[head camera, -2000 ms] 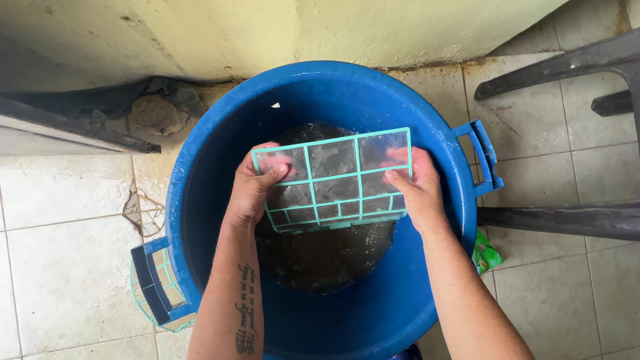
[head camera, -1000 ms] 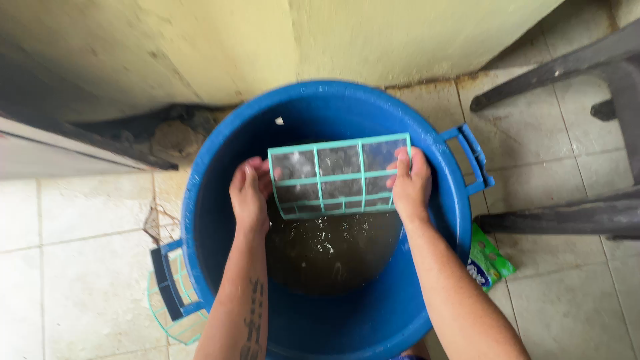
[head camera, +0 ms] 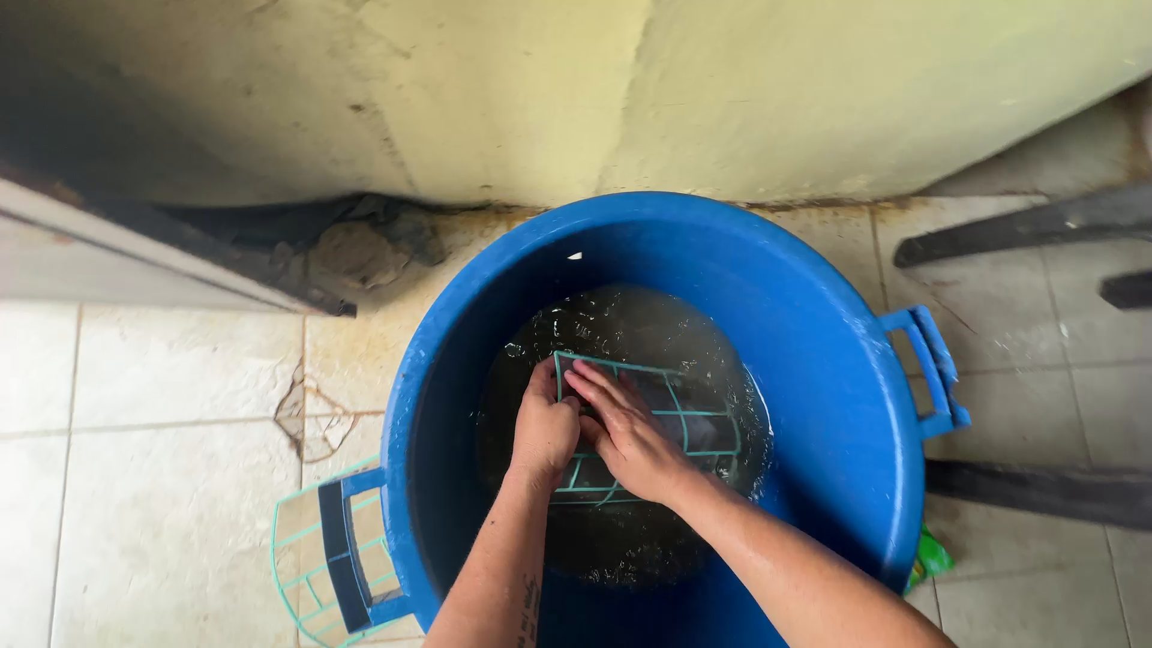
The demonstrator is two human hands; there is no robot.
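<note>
A mesh air filter panel with a light green plastic frame (head camera: 686, 423) lies partly under the dark, murky water (head camera: 630, 549) in a large blue plastic tub (head camera: 837, 360). My left hand (head camera: 544, 427) grips the panel's left edge, thumb on top. Flat on the mesh, close beside it, rests my right hand (head camera: 630, 432), its fingers pointing up and left. The panel's right side dips below the surface. A second green-framed mesh filter (head camera: 301, 549) lies on the floor, partly behind the tub's left handle.
A yellowish wall (head camera: 540, 99) rises behind the tub. Dark chair legs (head camera: 1017, 225) stand on the tiles at right, and a green packet (head camera: 931, 556) pokes out beside the tub. At left are a dark-edged panel (head camera: 180, 256) and a dirty lump (head camera: 360, 252) by the wall.
The filter panel has gone down from above the water into it. My right hand has moved from the panel's right edge onto its mesh, near my left hand.
</note>
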